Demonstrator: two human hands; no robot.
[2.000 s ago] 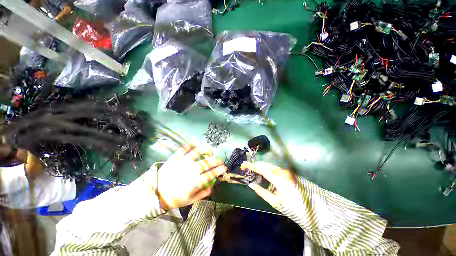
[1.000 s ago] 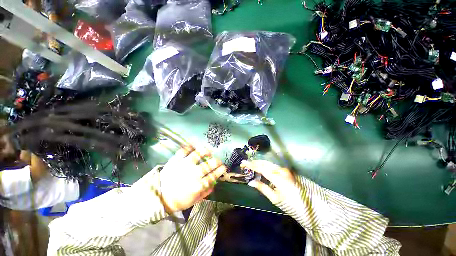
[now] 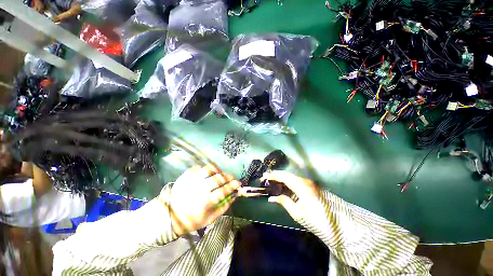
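My right hand (image 3: pixel 292 193) holds a black plastic housing (image 3: pixel 274 187) between thumb and fingers, low in the middle of the view. My left hand (image 3: pixel 202 198) is closed around a screwdriver. A bit of its green handle shows at the fingers, and its slim shaft (image 3: pixel 253 191) points right to the housing. A bundled black cable (image 3: pixel 253 170) lies on the bench just beyond the housing. A heap of tiny screws (image 3: pixel 234 144) lies farther back. Whether the tip sits on a screw cannot be seen.
Open plastic bags of black parts (image 3: pixel 257 81) stand at back centre, with grey bags and a red packet (image 3: pixel 101 39) farther left. A pile of cabled boards (image 3: pixel 411 70) is at right, black cabled units (image 3: pixel 92 145) at left. Another person's hand (image 3: pixel 67 12) shows at top left.
The housing in my right hand has turned, now showing its black side. The bundled cable beyond it has shifted slightly. My left hand stays in about the same place.
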